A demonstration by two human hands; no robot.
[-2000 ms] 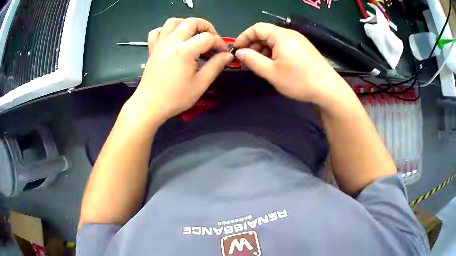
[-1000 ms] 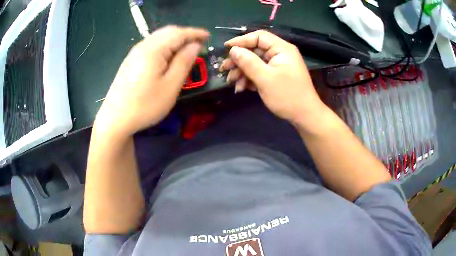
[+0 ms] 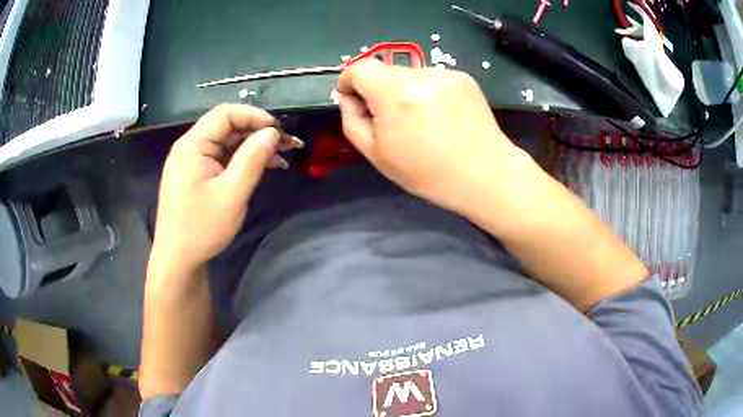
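Note:
A red thermometer housing [image 3: 417, 54] with an open window lies on the green mat near its front edge. Its thin metal probe [image 3: 269, 75] points left. My right hand [image 3: 424, 122] covers part of the housing's narrow end, fingers curled down; whether they grip it is hidden. My left hand [image 3: 216, 175] is lower left, off the mat, with thumb and index finger pinched on a small dark part with a pale tip [image 3: 291, 141], too small to name. Tiny white parts [image 3: 442, 57] lie around the housing.
A black electric screwdriver [image 3: 562, 65] lies on the mat at right, beside a white cloth [image 3: 654, 73] and red-handled tools. A white-framed slotted tray [image 3: 122, 65] stands left. Clear plastic trays [image 3: 644, 204] are below the bench edge at right. A grey stool [image 3: 57, 236] is lower left.
My left hand has moved down off the mat, away from the housing. My right hand has moved to the housing's narrow end. The probe and housing now show more fully.

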